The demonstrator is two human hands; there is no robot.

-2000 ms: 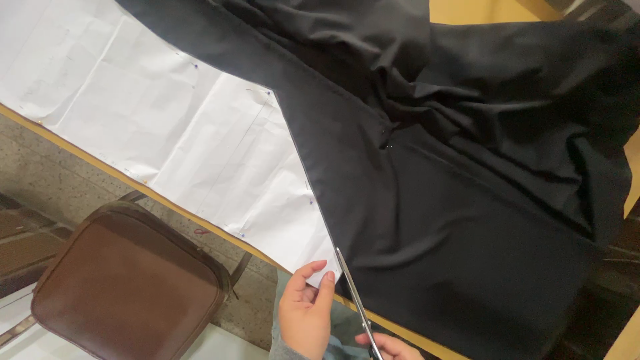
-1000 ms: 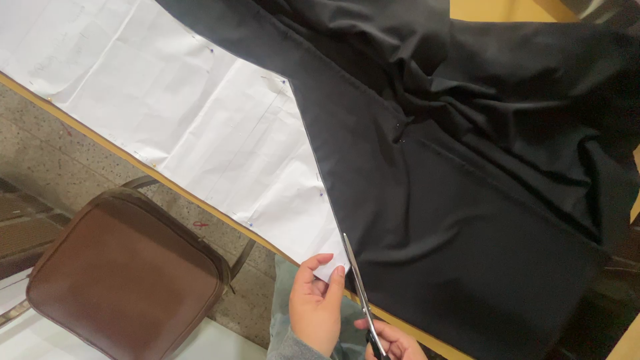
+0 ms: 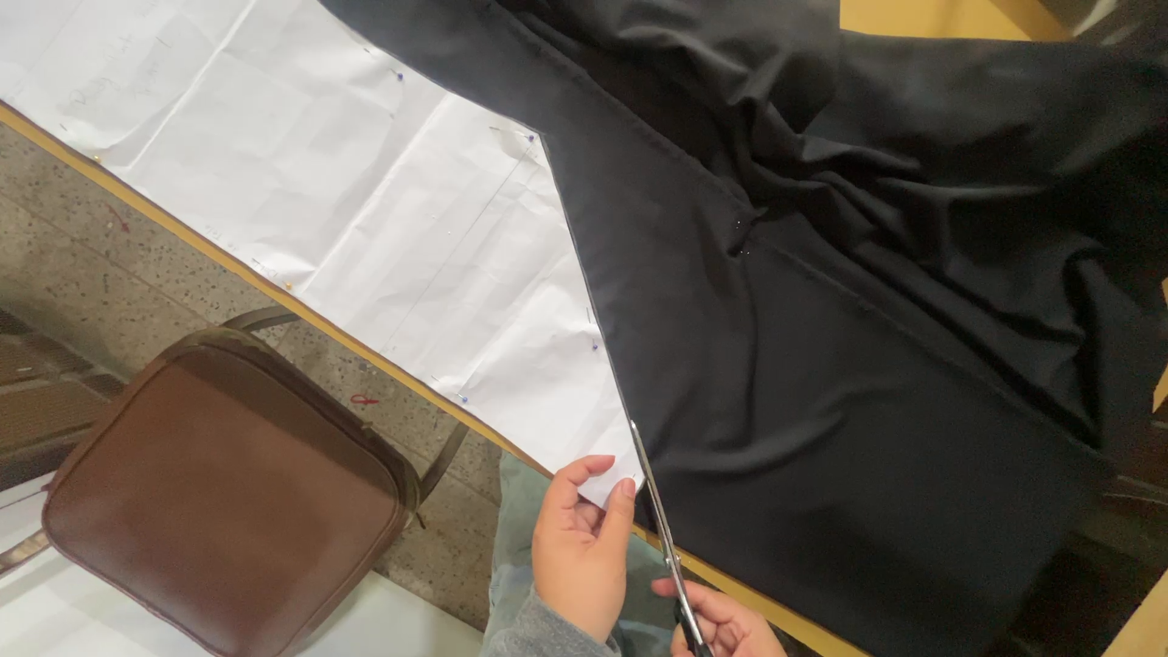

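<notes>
White pattern paper [image 3: 383, 210] lies pinned along its edges with ball-headed pins, over dark cloth at the table's near edge. Black fabric [image 3: 821, 392] spreads to its right, wrinkled toward the top. My left hand [image 3: 584, 538] pinches the paper's lower corner between thumb and fingers. In my right hand [image 3: 721, 620], partly cut off by the bottom of the view, are metal scissors [image 3: 664, 525] with dark handles. Their blades look nearly closed and point up along the slanted right edge of the paper, the tip at the border between paper and black fabric.
A stool with a brown padded seat [image 3: 228, 493] stands at the lower left on a speckled floor [image 3: 164, 255]. The table's yellow edge [image 3: 365, 342] runs diagonally beneath the work. Another yellow surface [image 3: 949, 18] shows at the top right. A red thread [image 3: 363, 400] lies on the floor.
</notes>
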